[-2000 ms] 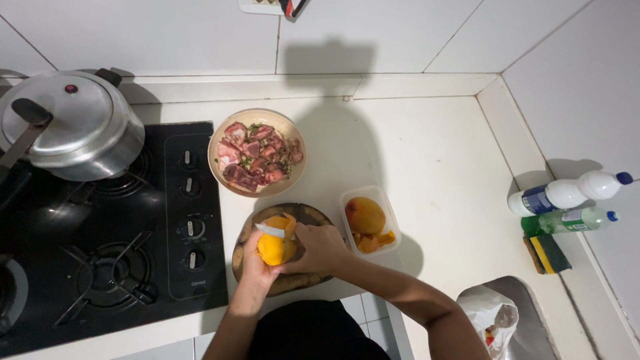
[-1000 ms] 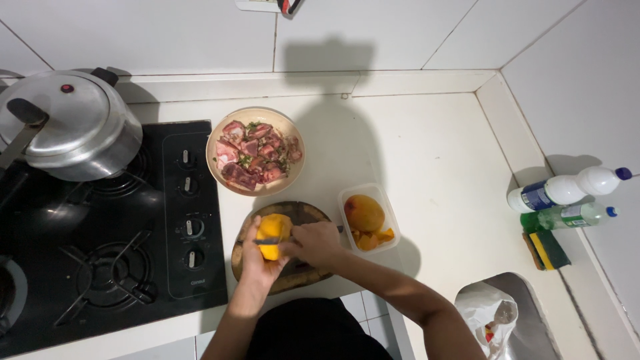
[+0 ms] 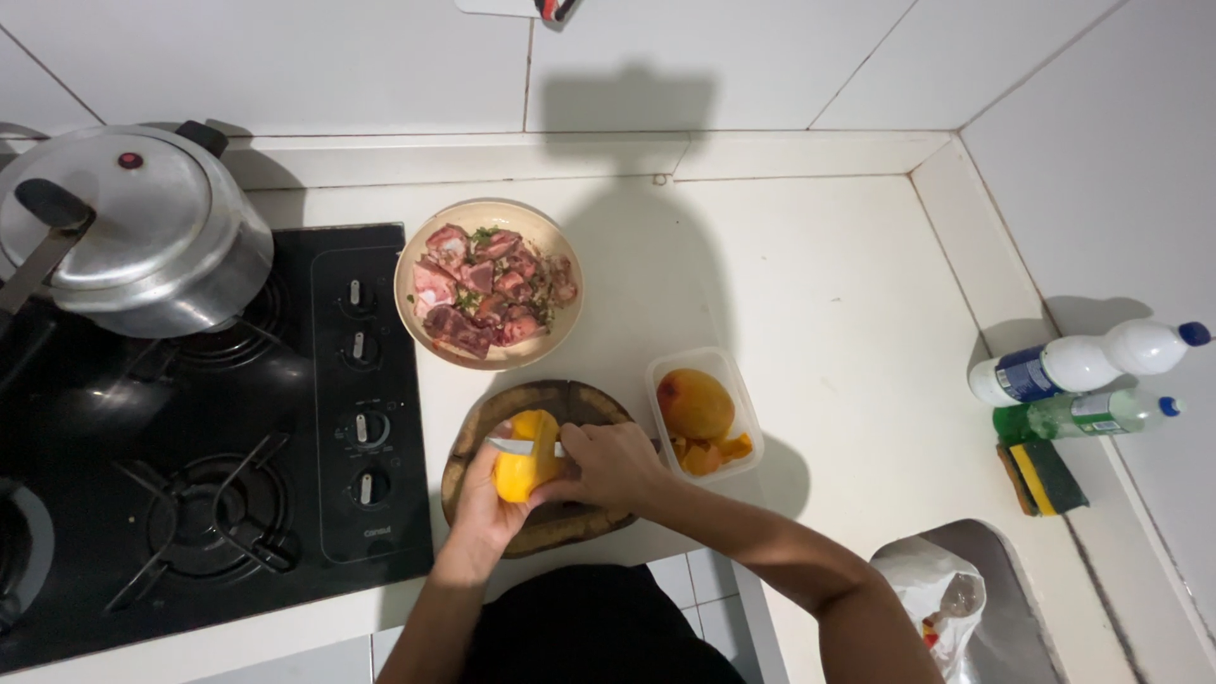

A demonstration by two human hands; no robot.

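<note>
My left hand [image 3: 486,508] holds a peeled yellow mango [image 3: 518,475] above a round wooden cutting board [image 3: 591,521] with a bark-like rim. In my right hand [image 3: 608,465] is a knife, whose blade [image 3: 513,446] lies across the mango; its handle is mostly hidden by my fingers. Right of the board stands a clear plastic container [image 3: 743,378] with an unpeeled mango [image 3: 695,404] and orange peels [image 3: 708,454] in it. Beyond the board, a round cream-coloured dish [image 3: 568,332] holds raw meat pieces [image 3: 480,278] with chopped green herbs.
On the left, a pressure cooker [image 3: 142,237] stands on a black gas cooktop [image 3: 218,380]. At the right are a white bottle [image 3: 1073,369], a green bottle [image 3: 1083,414] and sponges [image 3: 1045,478]. A plastic bag [image 3: 936,598] lies in the sink [image 3: 1016,608].
The knife blade has shifted over the mango, and the mango is turned differently in my left hand. Between the two earlier frames, a long peel strip left the mango. The container and dish have stayed put.
</note>
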